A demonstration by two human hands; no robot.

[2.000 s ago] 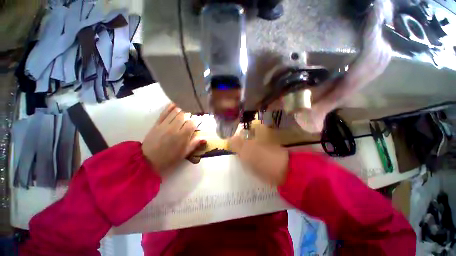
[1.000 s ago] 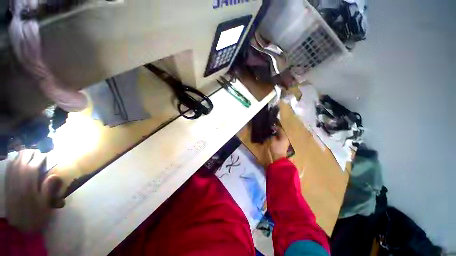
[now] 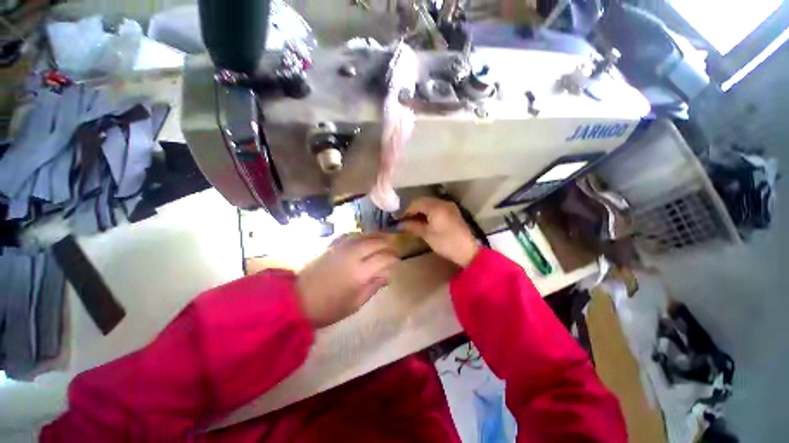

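My left hand (image 3: 346,275) lies on the machine table just right of the lamp glow, fingers pointing towards my right hand. Whether it holds anything is hidden. My right hand (image 3: 443,234) is bent over the bed beside it, thumb and fingertips together on a small dark piece (image 3: 413,218), mostly hidden. The sewing machine head (image 3: 484,143) stands behind both hands. The needle area is washed out by glare. A single dark strip (image 3: 89,285) lies at the left, beside a stack of grey strips (image 3: 30,303).
A loose pile of grey and dark strips (image 3: 78,160) lies at the back left. Green snips (image 3: 529,244) lie at the right end of the table (image 3: 381,333). A pale hank (image 3: 396,130) hangs on the machine. A white basket (image 3: 683,216) and dark scraps (image 3: 692,346) are at the right.
The view has swung back left. My right hand was over dark pieces on the brown surface at the right; it is now beside my left hand at the machine bed.
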